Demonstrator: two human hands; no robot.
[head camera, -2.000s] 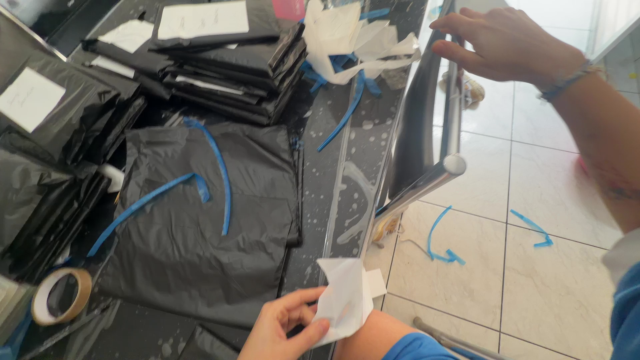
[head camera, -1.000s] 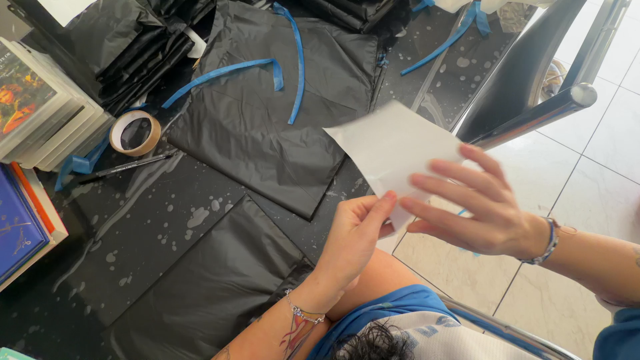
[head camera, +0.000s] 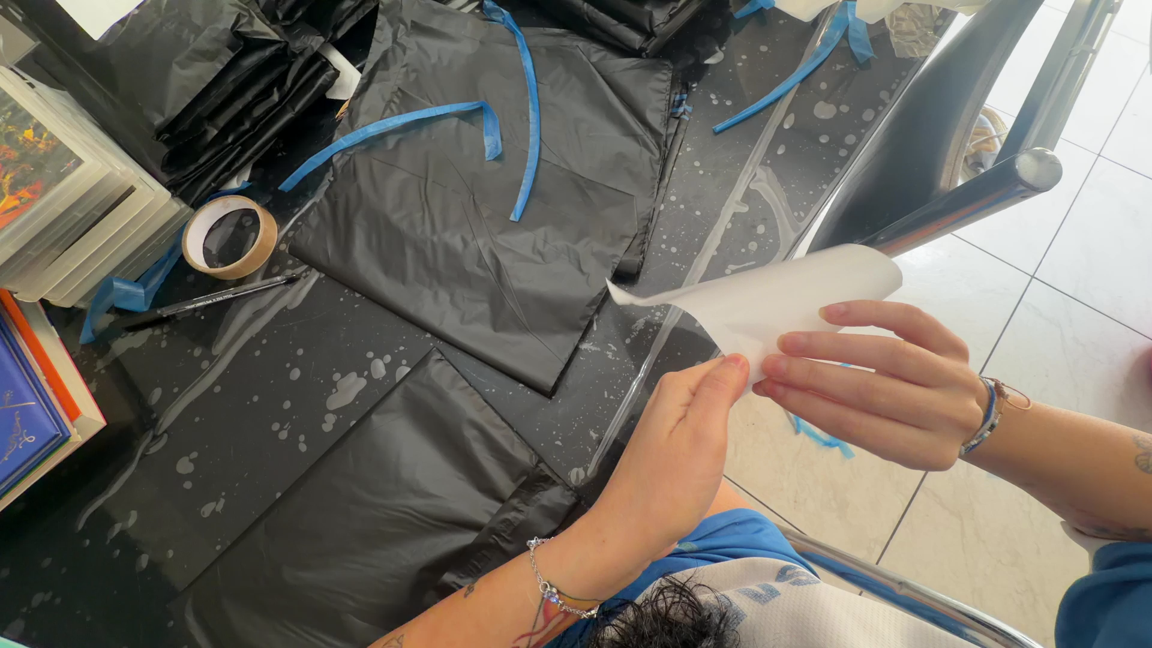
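Observation:
Between thumb and fingers, my left hand (head camera: 679, 441) pinches the lower corner of a white paper sheet (head camera: 783, 292). The sheet curls over, its pointed end toward the left. My right hand (head camera: 886, 387) lies against the sheet's right side, fingers stretched over its lower edge; whether it grips the paper is not clear. Left of the hands, folded black plastic bags (head camera: 486, 234) lie on the dark table, with blue plastic strips (head camera: 526, 108) across them. Another folded black plastic bag (head camera: 387, 513) lies nearer, beside my left forearm.
A tape roll (head camera: 229, 238) and a black pen (head camera: 211, 300) lie left of the bags. Clear plastic cases (head camera: 81, 198) and books (head camera: 36, 405) stand at the left edge. A chair with a metal frame (head camera: 963, 202) is beyond the paper, over the tiled floor (head camera: 1080, 360).
My right hand has left the chair's metal frame and come to the paper beside my left hand. The paper, spread flatter one second ago, is now curled. The view has shifted toward the near table.

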